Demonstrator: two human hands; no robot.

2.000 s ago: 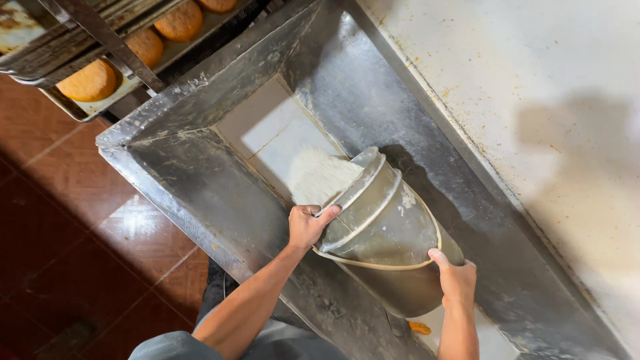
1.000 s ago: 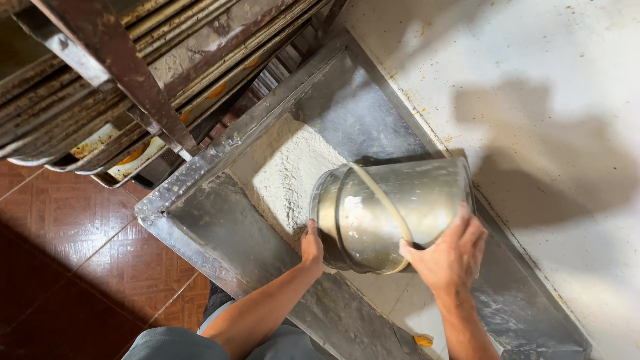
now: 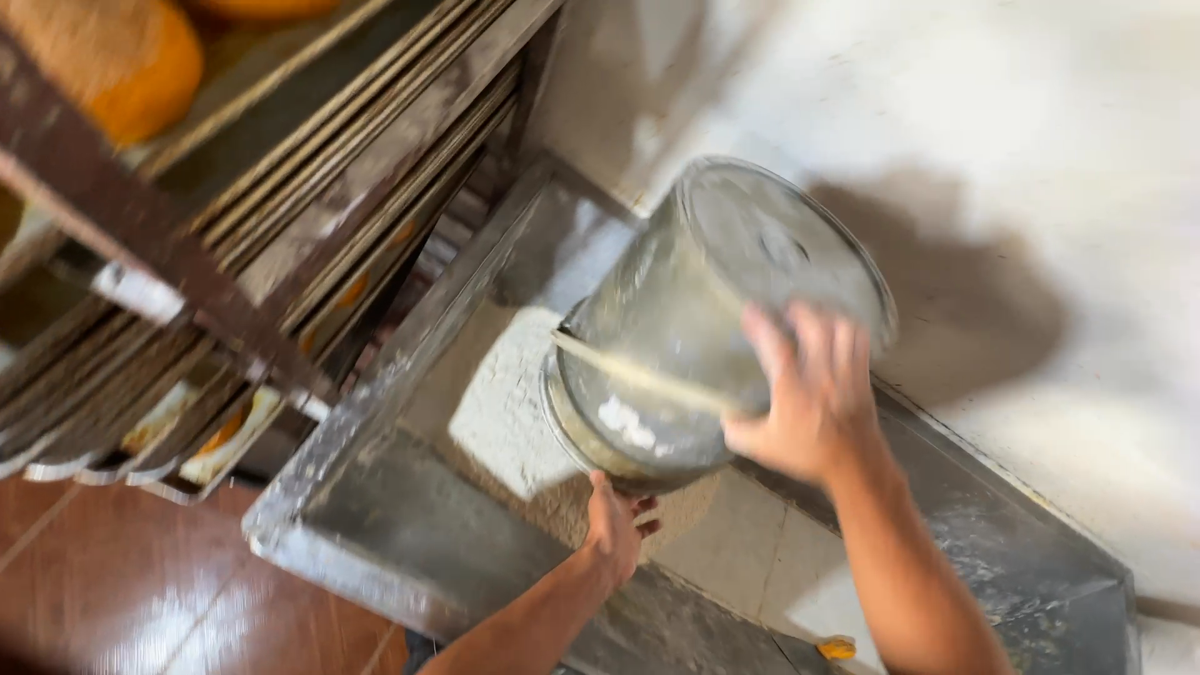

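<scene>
A grey plastic bucket is tipped steeply over a metal-lined trough, its mouth down and its base turned up toward me. White flour lies on the trough's floor at the bucket's mouth. My left hand supports the bucket's rim from below, the thumb against its edge. My right hand is spread against the bucket's side near the base, beside the pale handle; it is blurred. How firmly its fingers press is hard to see.
A rack with stacked baking trays and orange-brown bread stands close at the upper left. A pale work surface borders the trough on the right. A small orange piece lies near the bottom. Tiled floor shows at lower left.
The bucket has gone from leaning over the trough to tipped steeply, base up. The flour patch on the trough floor is larger than two seconds ago. My right hand has shifted toward the base. The view has moved.
</scene>
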